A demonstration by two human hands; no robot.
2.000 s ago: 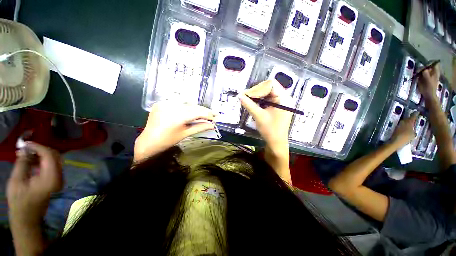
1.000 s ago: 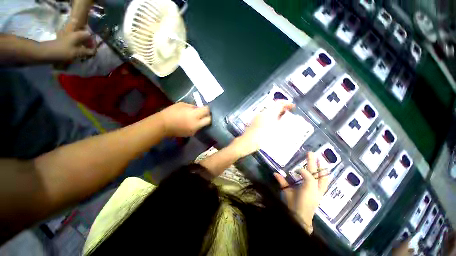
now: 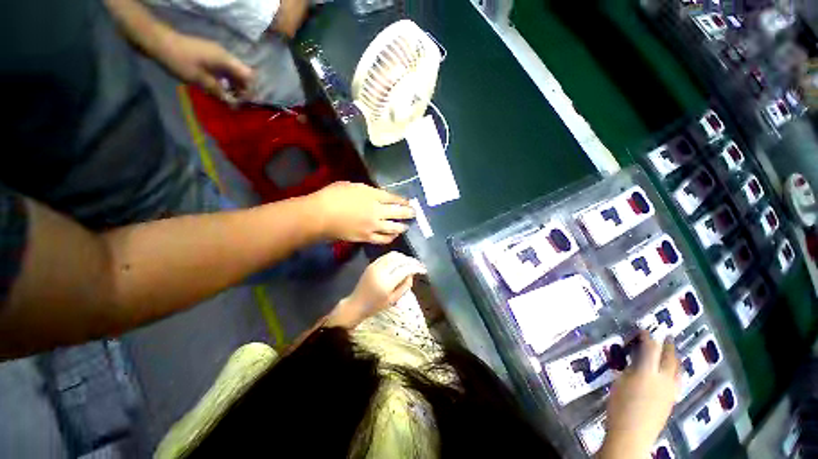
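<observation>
A clear tray (image 3: 475, 260) holds several white parts (image 3: 529, 255), each with a dark oval and small dark print. A white sheet (image 3: 552, 312) lies over one pocket in the near row. My right hand (image 3: 644, 385) is over the tray's near right side, its fingers closed on a thin dark tool (image 3: 630, 348), partly blurred, whose tip is low over a near-row part. My left hand (image 3: 387, 280) is off the tray, at my chest near the bench edge, fingers bent together; whether it pinches anything cannot be told.
Another person's arm reaches in from the left, their hand (image 3: 363, 213) at a small white strip (image 3: 420, 218) by the bench edge. A cream fan (image 3: 395, 81) and a long white paper strip (image 3: 432, 161) are behind it. More trays (image 3: 726, 215) lie beyond a pale rail (image 3: 574, 116).
The view has turned rightward and shifted left. My left hand has left the white sheet on the tray and drawn back to my chest. My right hand has moved over the near-row parts.
</observation>
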